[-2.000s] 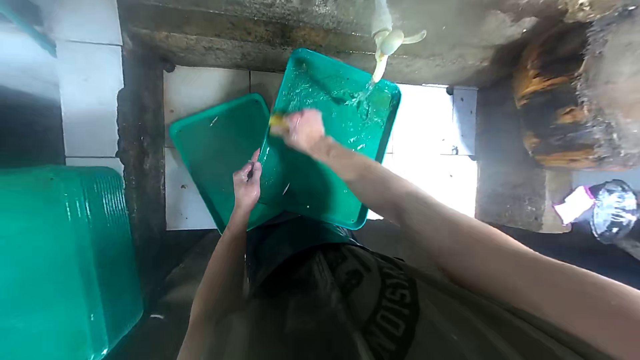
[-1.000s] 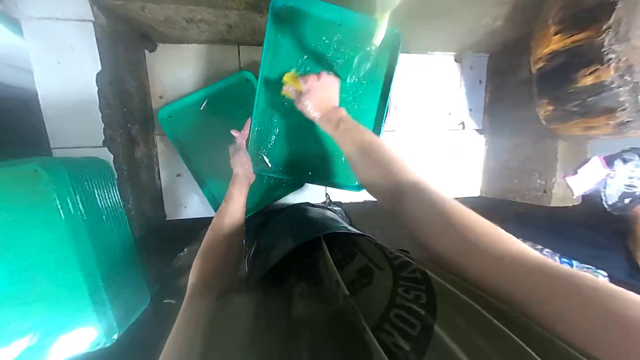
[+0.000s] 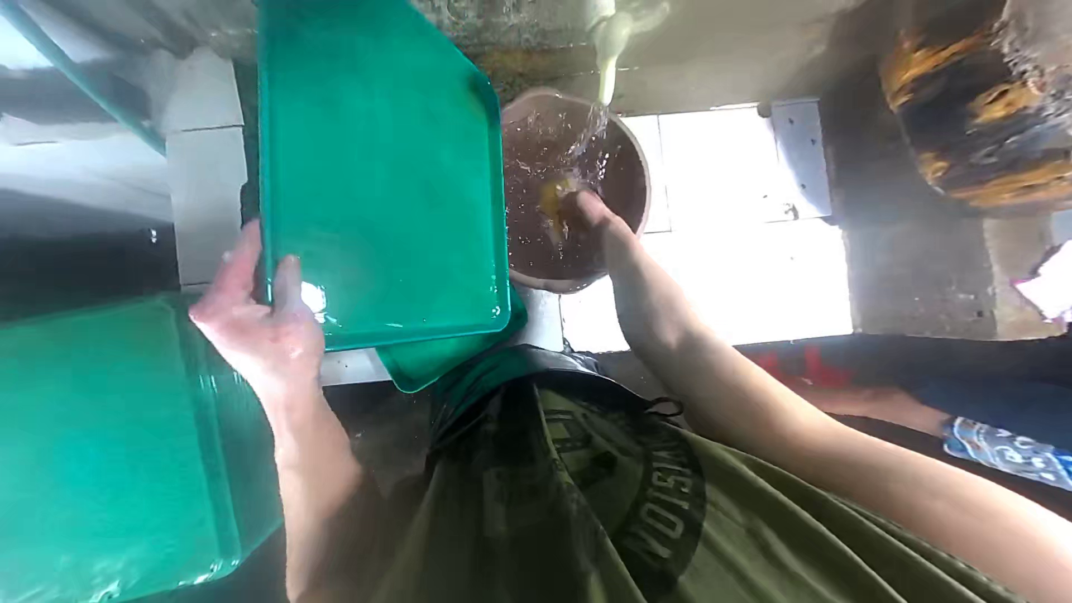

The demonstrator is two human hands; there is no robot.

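Note:
My left hand (image 3: 268, 314) grips the left edge of a wet green plastic tray (image 3: 381, 184), thumb over the rim. My right hand (image 3: 596, 209) dips into a round brown basin (image 3: 632, 159) of water, its fingers at a yellow sponge (image 3: 554, 199) that is partly hidden by the water. A pale tap (image 3: 614, 50) above the basin runs water into it. Beneath the held tray, part of a second green tray (image 3: 427, 364) shows. At the left stands a stack of green trays (image 3: 100, 452).
White tiles (image 3: 712, 176) lie right of the basin, with a concrete ledge (image 3: 913, 276) beyond them. A worn dark and yellow object (image 3: 980, 126) sits at the upper right. Another person's arm (image 3: 879, 406) reaches in at the right. A light blue hose or pipe (image 3: 84, 79) crosses the upper left.
The held tray has moved left and up, uncovering the brown basin. My right hand has left the tray's surface and moved right into the basin with the sponge. Another person's arm has come into view.

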